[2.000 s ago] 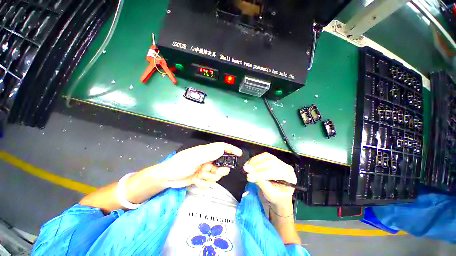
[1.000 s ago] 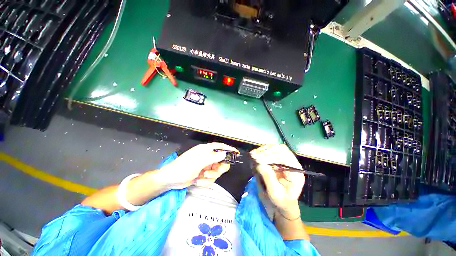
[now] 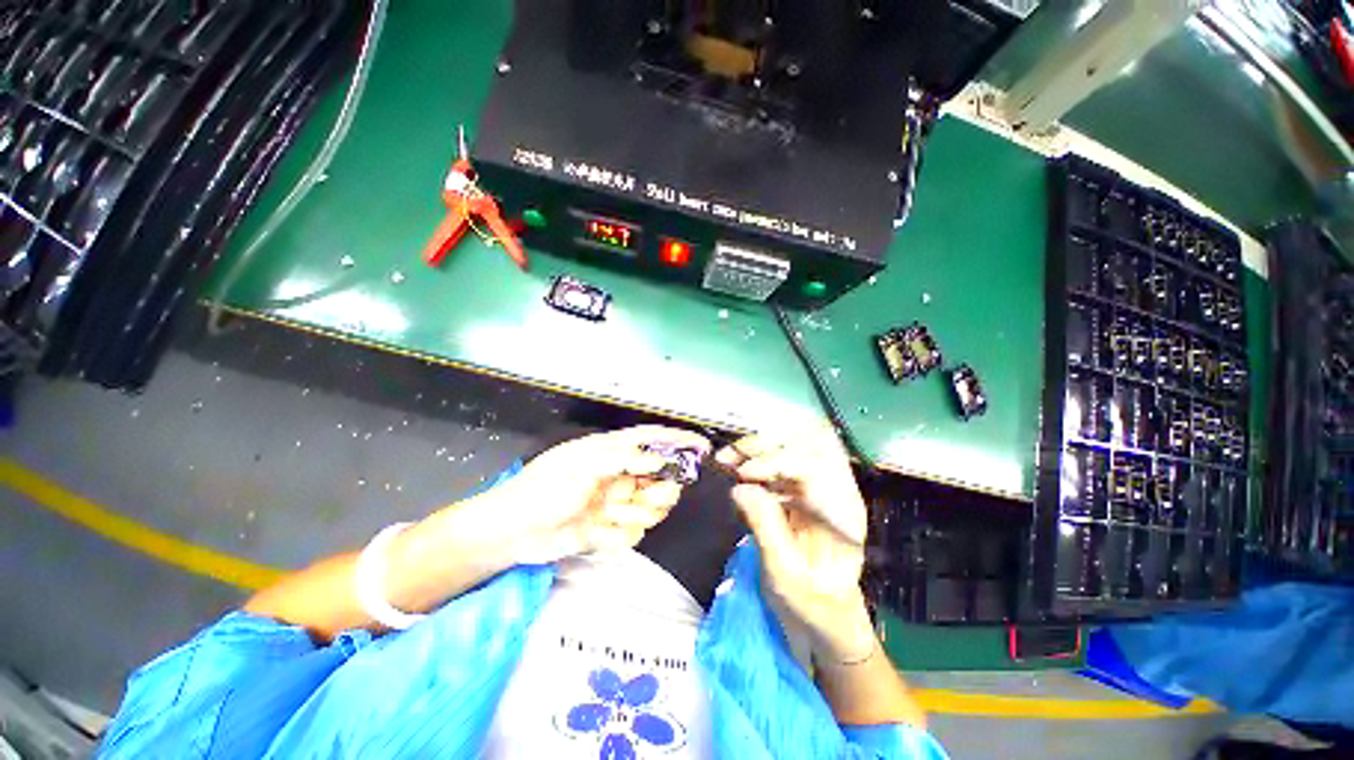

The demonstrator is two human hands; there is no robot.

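My left hand (image 3: 602,483) holds a small module (image 3: 679,462) between thumb and fingers over my lap, just below the bench edge. The module is dark with silvery parts. My right hand (image 3: 797,490) is close to its right side, with thumb and fingertips pinched together at a thin dark item (image 3: 723,463). That item is too small and blurred to name, and I cannot tell if it touches the module. The tweezers do not show clearly now.
The black machine (image 3: 683,164) stands on the green bench (image 3: 653,352). Red-handled nippers (image 3: 472,220) lie at its left front corner. One module (image 3: 578,299) lies before it, several others (image 3: 909,352) at right. Black trays flank both sides (image 3: 149,223) (image 3: 1143,394). A blue sleeve (image 3: 1262,646) shows lower right.
My right hand has turned and moved slightly left, closer to the module. The dark tweezers that stuck out to its right no longer show there. The module in my left hand has tilted.
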